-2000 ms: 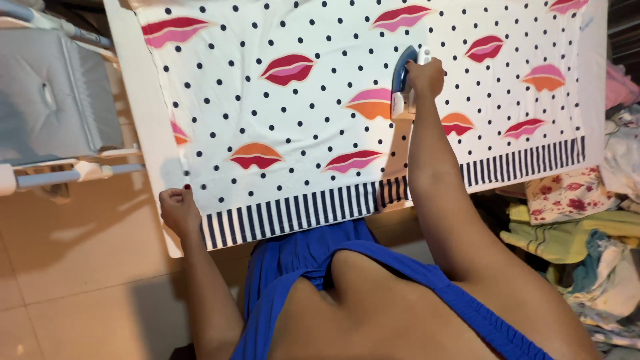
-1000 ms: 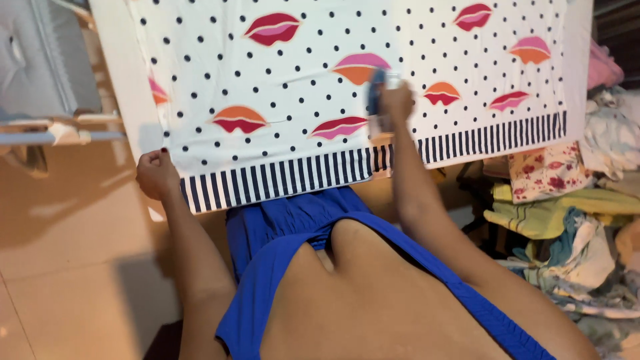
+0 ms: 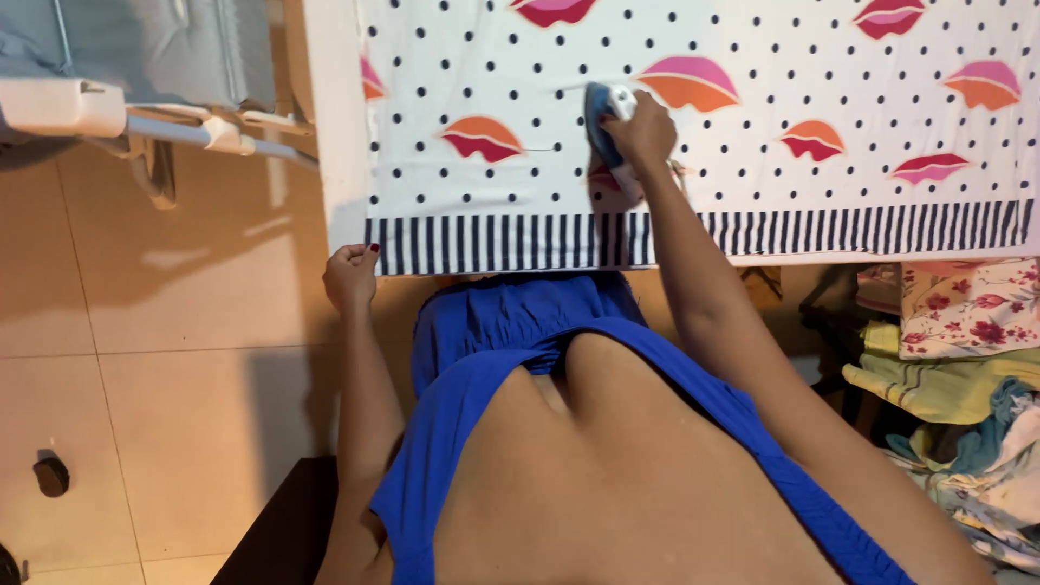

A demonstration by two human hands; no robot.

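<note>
A white cloth (image 3: 504,73) printed with lips, dark dots and a striped border lies spread on a white-covered surface (image 3: 337,122). My right hand (image 3: 648,134) is closed around the handle of a blue and white clothes iron (image 3: 600,134), which rests on the cloth left of a pink and orange lip print. At the cloth's near left corner, my left hand (image 3: 353,272) pinches the edge between thumb and fingers. The soleplate is hidden beneath the iron. Small creases show in the cloth left of the iron.
A grey padded item on a white tubular frame (image 3: 171,130) stands at the upper left. Folded and heaped clothes (image 3: 959,382) lie at the right, below the surface's edge. A dark slipper-like object (image 3: 52,475) is on the tiled floor (image 3: 203,422).
My right hand has moved the iron leftward over the cloth, from the right side of the pink and orange lip print to its left. My left hand stays at the near left corner.
</note>
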